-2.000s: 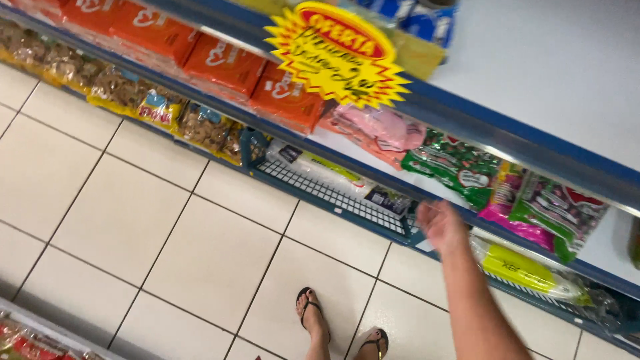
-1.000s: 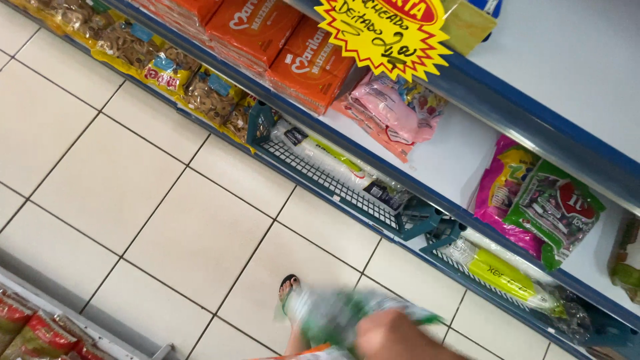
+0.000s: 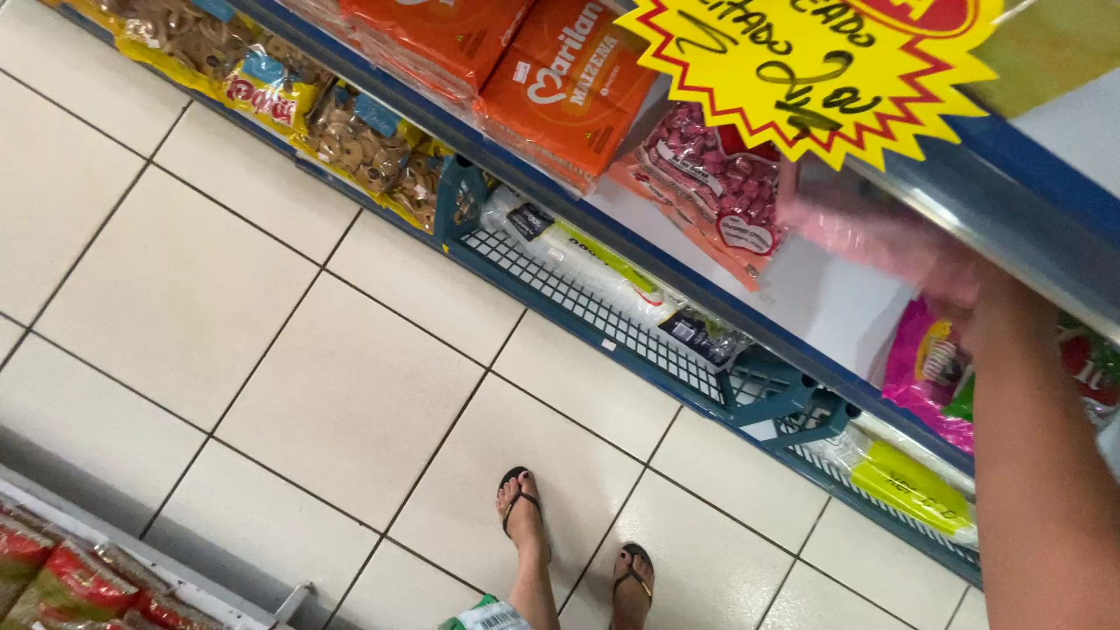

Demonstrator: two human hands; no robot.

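Observation:
My right arm reaches up from the lower right to the shelf. My right hand (image 3: 980, 302), partly hidden and blurred, grips a pink packet (image 3: 879, 236) below the shelf's metal edge. To its left lies a clear bag of pink sweets (image 3: 713, 184) on the white shelf. Beneath my wrist are a magenta packet (image 3: 923, 372) and, partly covered, a green bag (image 3: 1089, 359). A green and white packet (image 3: 492, 614) shows at the bottom edge beside my leg; what holds it is out of frame. My left hand is not in view.
Orange biscuit packs (image 3: 569, 92) fill the shelf's left part, above yellow bags of ring biscuits (image 3: 359, 136). A yellow price sign (image 3: 814, 79) hangs in front. Plastic baskets (image 3: 604, 319) with clear-wrapped packs line the bottom. My sandalled feet (image 3: 523, 516) stand on the tiles.
My right hand has gone from low near my legs back up to the shelf. The light pink packet has been lifted off the bag of sweets. Green bags seen there earliest left the shelf before this.

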